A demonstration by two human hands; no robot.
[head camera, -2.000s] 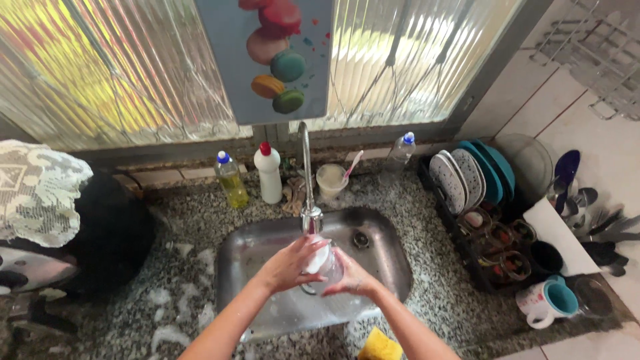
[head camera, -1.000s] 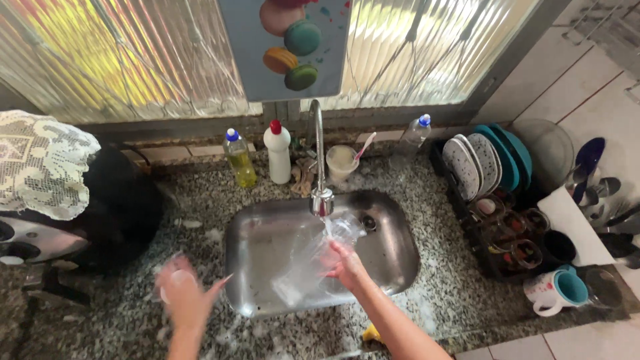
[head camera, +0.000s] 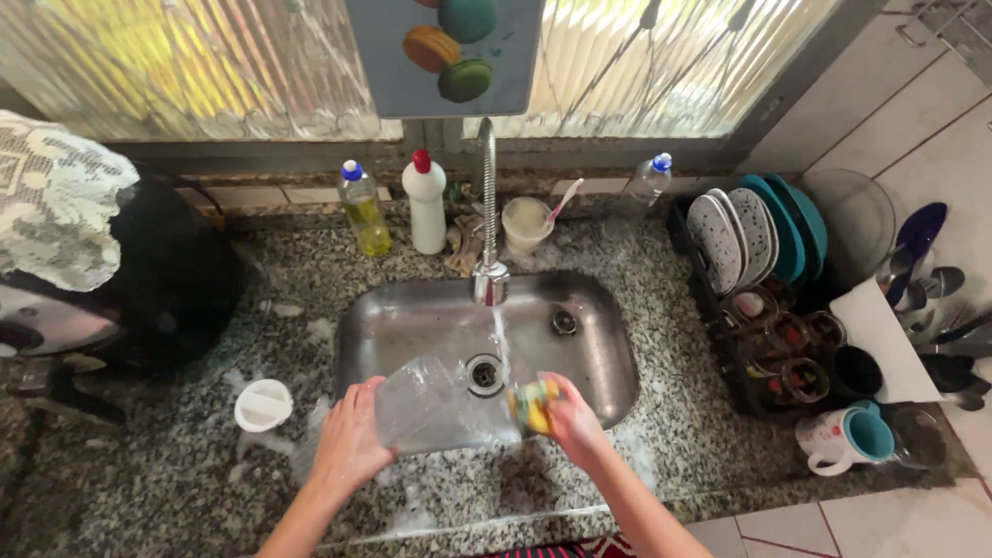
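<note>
My left hand (head camera: 353,438) grips a clear plastic container (head camera: 418,403), tilted over the front of the steel sink (head camera: 372,325). My right hand (head camera: 573,422) holds a yellow and green sponge (head camera: 535,404) close to the container's right end. Water runs from the faucet (head camera: 490,283) into the basin, near the drain (head camera: 485,375). A white lid (head camera: 263,404) lies on the granite counter left of the sink, with suds around it.
Behind the sink stand a bottle of yellow liquid (head camera: 364,213), a white bottle with red cap (head camera: 425,203), a tub (head camera: 527,225) and a clear bottle (head camera: 649,182). At right are a dish rack (head camera: 709,333) and a mug (head camera: 829,446). A black appliance (head camera: 178,279) stands left.
My left hand has moved from the counter at left to the clear container. My right hand now holds the sponge, which lay at the sink's front edge. The white lid now rests on the counter.
</note>
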